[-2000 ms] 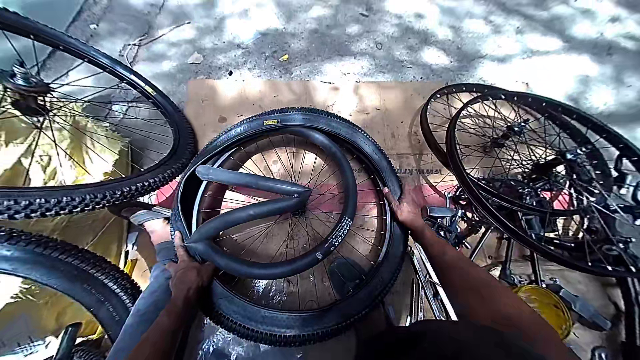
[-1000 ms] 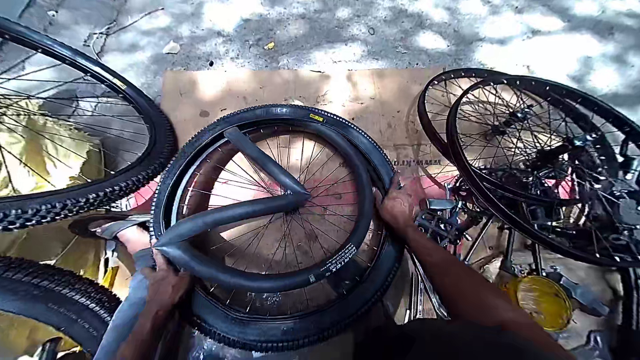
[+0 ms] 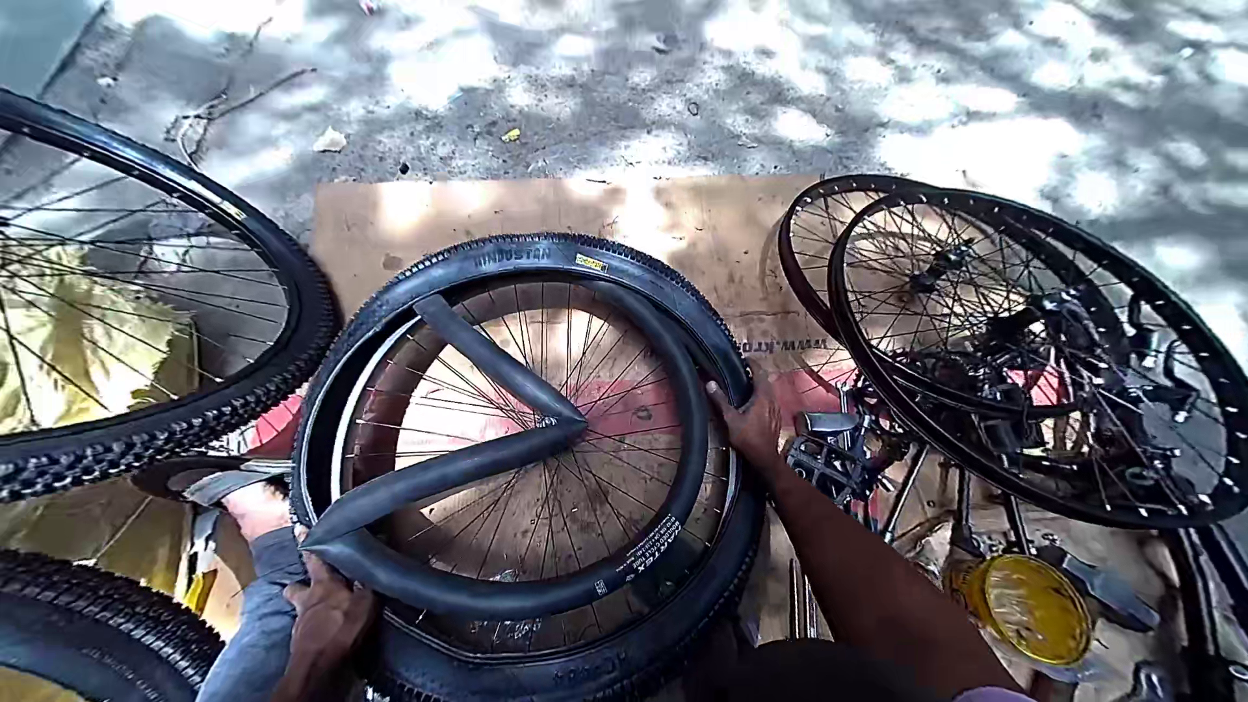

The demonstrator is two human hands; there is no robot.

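A spoked bicycle wheel with a black knobby tire [image 3: 468, 261] lies flat in front of me, one side of the tire standing off the rim. Across the spokes rests a black rubber inner tube [image 3: 458, 468], partly inflated and folded sharply near the hub and at the lower left. My left hand [image 3: 330, 614] is at the lower-left edge, its fingers on the tire and the folded tube. At the right side, my right hand [image 3: 749, 421] grips the tire, thumb on top near the tube, fingers hidden around the outer edge.
Cardboard [image 3: 702, 219] lies under the wheel. Bare spoked rims [image 3: 975, 468] overlap at the right, above metal parts, a pedal [image 3: 829, 468] and a yellow round container [image 3: 1035, 609]. At the left are a tired wheel [image 3: 302, 283] and another tire [image 3: 88, 604]. A foot shows beside my left arm.
The tube's free upper end points more steeply upward than two seconds ago, when it lay nearly level at the upper left. My right hand has moved a little up along the tire.
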